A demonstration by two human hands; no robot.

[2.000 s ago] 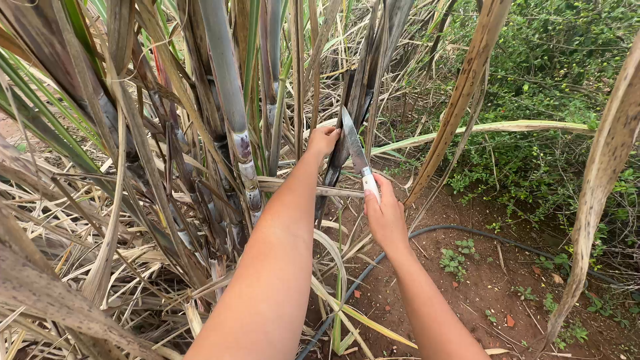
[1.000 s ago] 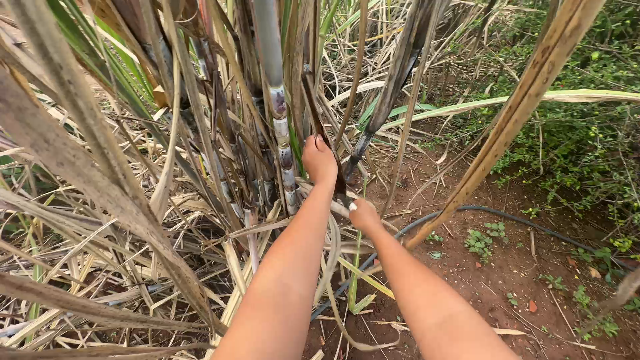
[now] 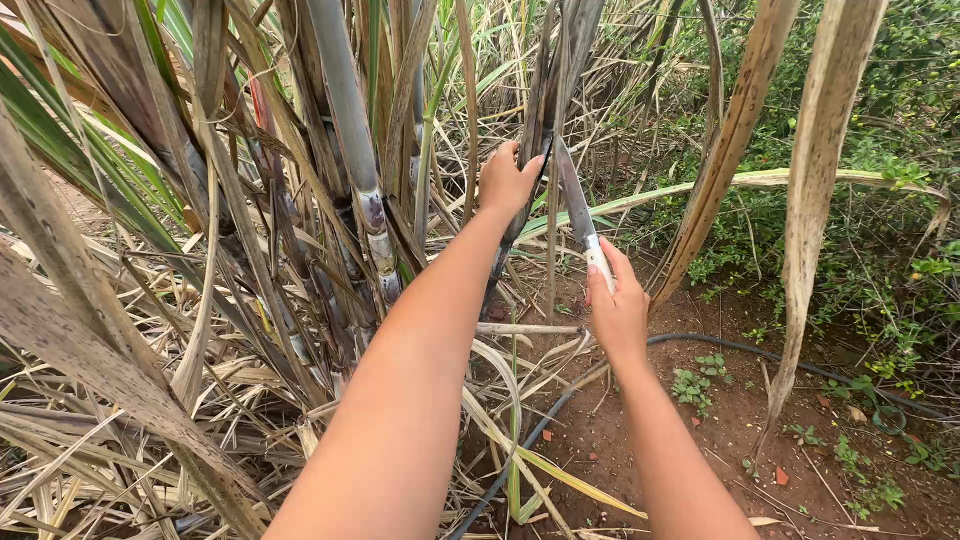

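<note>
In the head view, my left hand (image 3: 510, 181) is beside a dark sugarcane stalk (image 3: 499, 262) wrapped in dry leaf sheaths (image 3: 538, 97). Its thumb and forefinger are spread, the thumb tip at the edge of the stalk; the other fingers are partly hidden. My right hand (image 3: 619, 304) grips the white handle of a knife (image 3: 576, 193). The blade points up and slightly left, its tip close to the sheaths just right of my left thumb. A narrow dry leaf (image 3: 553, 240) hangs between the blade and the stalk.
A clump of sugarcane stalks (image 3: 349, 112) stands at left over dry leaf litter (image 3: 225, 420). Long dry leaves (image 3: 814, 187) hang at right. A dark hose (image 3: 551, 416) crosses the reddish soil (image 3: 607, 480), with green bushes (image 3: 862, 270) beyond.
One second ago both hands were lower on the stalk, the blade lying along it. Now they are higher, and the knife is apart from my left hand, its blade raised.
</note>
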